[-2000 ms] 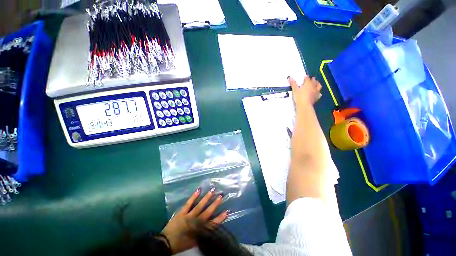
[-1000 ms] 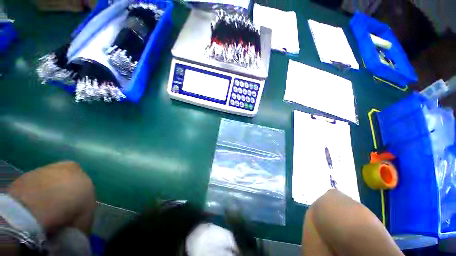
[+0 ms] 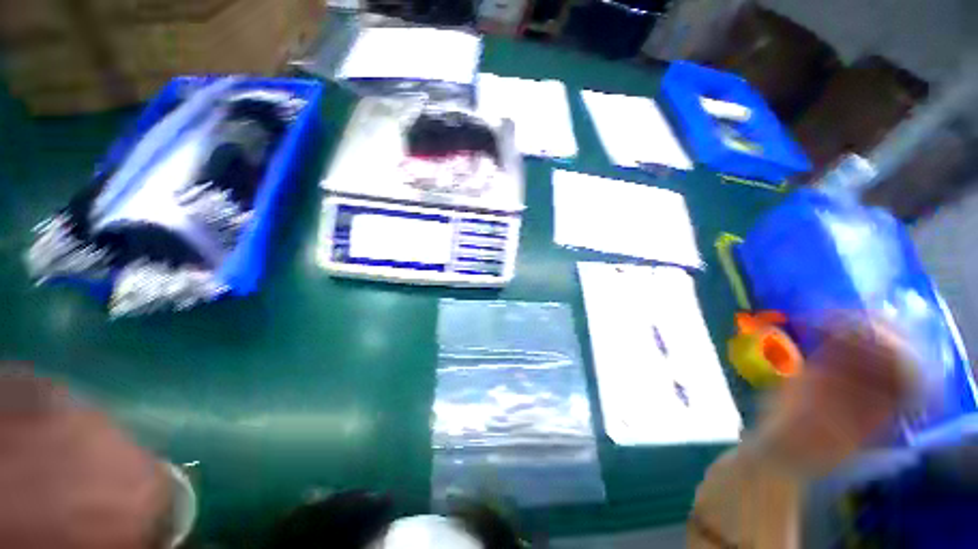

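A clear bag [image 3: 515, 402] lies flat on the green mat in the middle. A bundle of black leads with silvery ends and some red [image 3: 456, 150] lies on the pan of the white scale [image 3: 418, 241]. My right hand [image 3: 853, 386] is a blur beside the yellow-orange tape roll [image 3: 764, 351], in front of the blue bag bin [image 3: 847, 252]; its fingers and any hold are unclear. At the bottom left edge, a blurred, cut-off skin area [image 3: 70, 466] belongs to my left hand or arm; its fingers cannot be made out.
A blue tray of harnesses [image 3: 249, 257] stands left of the scale. A clipboard sheet [image 3: 654, 359] with a dark pen lies right of the bag, with another sheet [image 3: 624, 218] above it. Further papers, a small blue tray [image 3: 740, 150] and a carton [image 3: 161, 48] are at the back.
Since two seconds ago, both hands have moved away from the bag and sheets, my right to the bag bin side. The view has swung and tilted up. The bundle stays on the scale.
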